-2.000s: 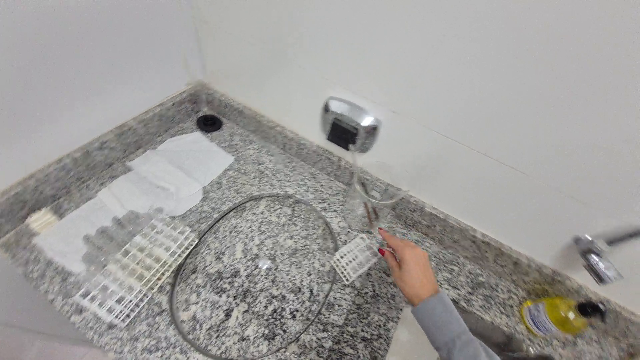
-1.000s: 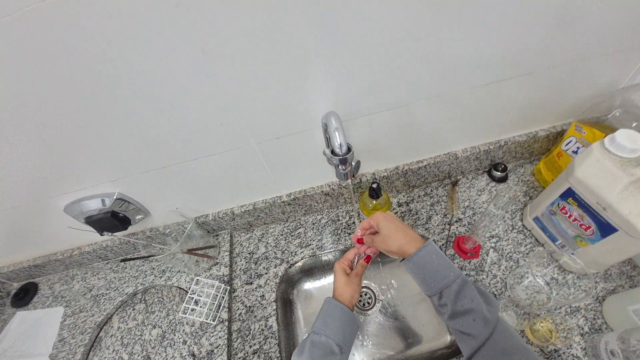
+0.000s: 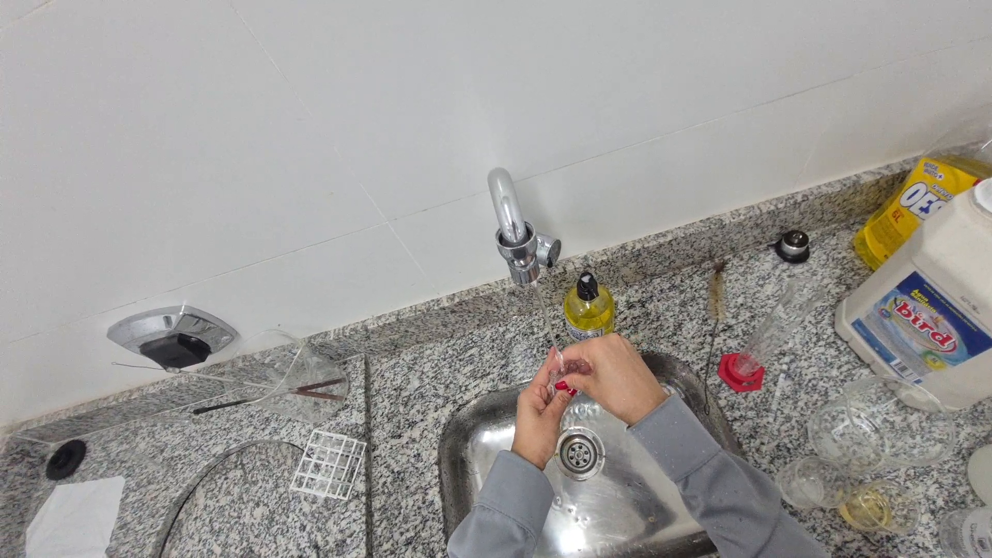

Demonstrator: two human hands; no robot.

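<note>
Over a stainless steel sink [image 3: 620,496], my left hand [image 3: 539,415] and my right hand [image 3: 616,376] meet under a stream of water from the chrome faucet [image 3: 513,225]. Between their fingers is a small clear object [image 3: 556,378], mostly covered by the fingers, so its kind cannot be told. The fingertips of both hands close around it. Just behind them stands a bottle of yellow liquid soap [image 3: 589,308] with a black cap.
At right are a glass cylinder on a red base [image 3: 742,372], a bottle brush [image 3: 714,310], clear glassware [image 3: 880,426] and a white jug [image 3: 922,310]. At left are a white wire rack [image 3: 328,465], a glass vessel holding thin rods [image 3: 310,387] and paper [image 3: 74,518].
Two seconds ago one hand was by the glass vessel near the white rack. The view has swung right to the sink, where both hands now hold the small object under the water.
</note>
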